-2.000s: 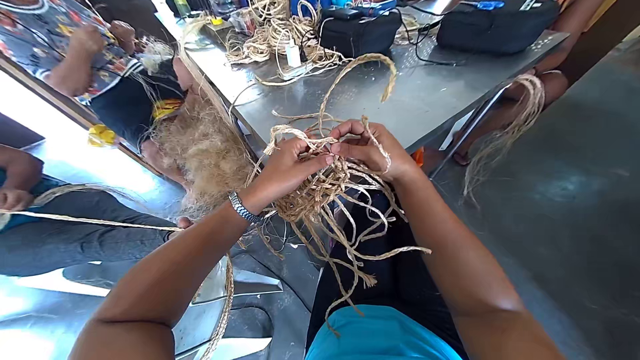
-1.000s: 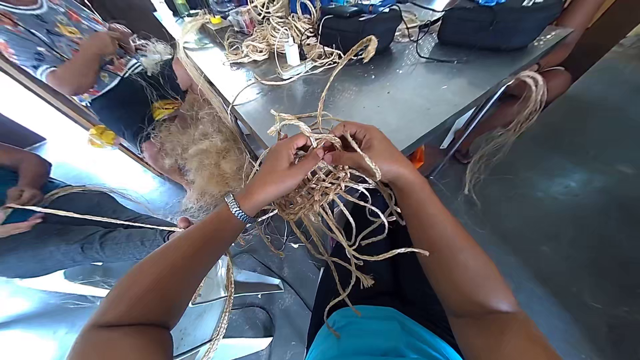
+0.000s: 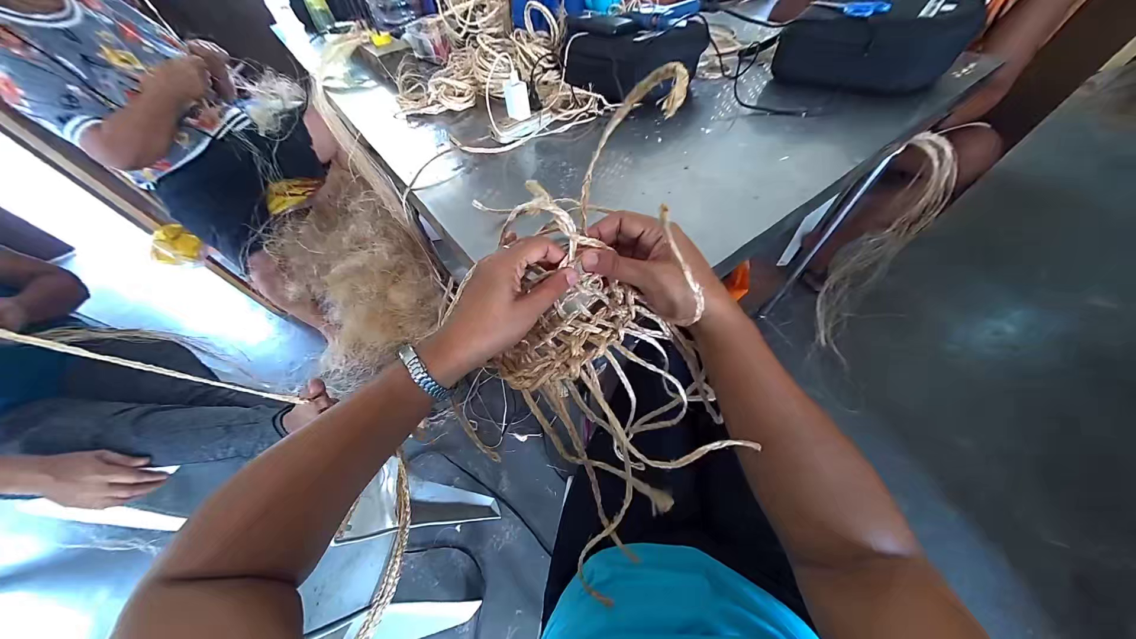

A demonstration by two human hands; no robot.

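A piece woven from braided natural-fibre cord [image 3: 568, 342] lies between my hands above my lap, with many loose cord ends hanging below it. My left hand [image 3: 510, 302] pinches cord at its upper edge with thumb and forefinger. Close beside it, my right hand [image 3: 652, 266] grips cord at the same edge, the fingertips of both hands nearly touching. One long cord end [image 3: 612, 124] rises from the work and bends over above the table. Another strand [image 3: 683, 262] passes over the back of my right hand. The exact crossing under my fingertips is hidden.
A metal-topped table [image 3: 763, 160] stands in front, bearing coiled cord [image 3: 479, 62], a small white bottle [image 3: 516, 96] and black bags [image 3: 874, 49]. Loose fibre [image 3: 364, 266] hangs at the left near a person working fibre. Another person's hand [image 3: 98, 479] is at the lower left. Pale fibre strands [image 3: 887, 231] hang at the right.
The long cord end above the work has shifted and leans differently over the table. Both hands stay at the upper edge. At the lower left, another person's hand now shows lower down.
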